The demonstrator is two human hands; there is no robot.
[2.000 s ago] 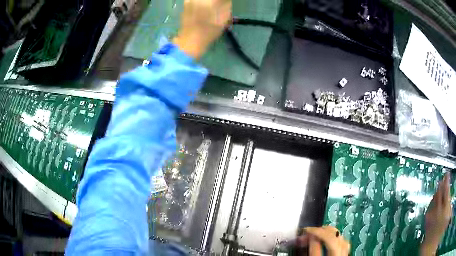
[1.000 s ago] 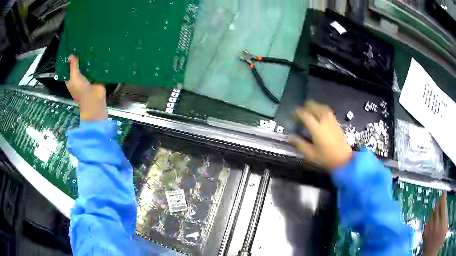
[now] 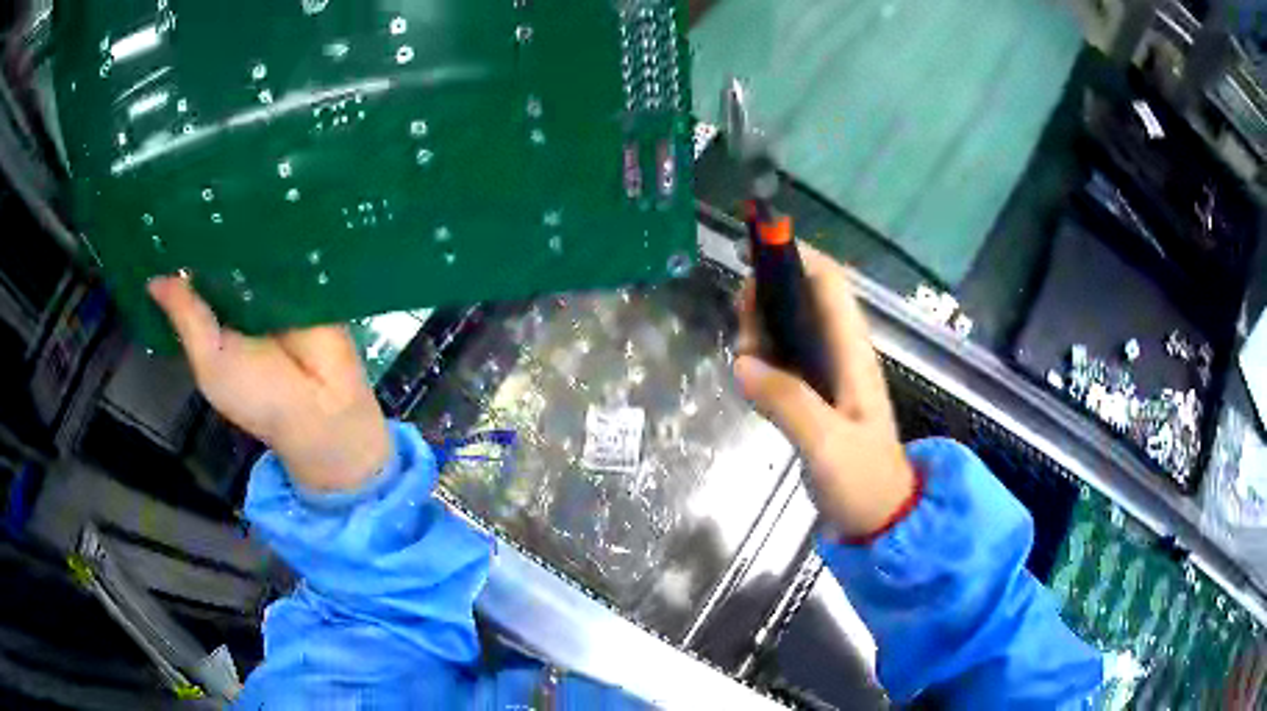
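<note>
A large green circuit board (image 3: 375, 167) is held up at the upper left, its plain side with small solder pads facing me. My left hand (image 3: 278, 375) grips its lower left edge, the thumb on the visible face and the other fingers partly hidden behind. My right hand (image 3: 834, 403) holds side cutters (image 3: 792, 285) with black handles and red-orange near the jaws. The cutters point up and their metal tip is blurred, a little to the right of the board and apart from it.
A pale green mat (image 3: 903, 125) lies beyond the rail (image 3: 959, 354). A black parts tray (image 3: 1098, 313) with loose white pieces is at the right. Another green board (image 3: 1146, 597) lies on the conveyor at lower right. Clear bagged material (image 3: 556, 486) lies below the held board.
The right hand has taken hold of the cutters, which lay on the mat. The left hand has brought the board nearer and lower. The view has turned, and the other person's hand at right is gone.
</note>
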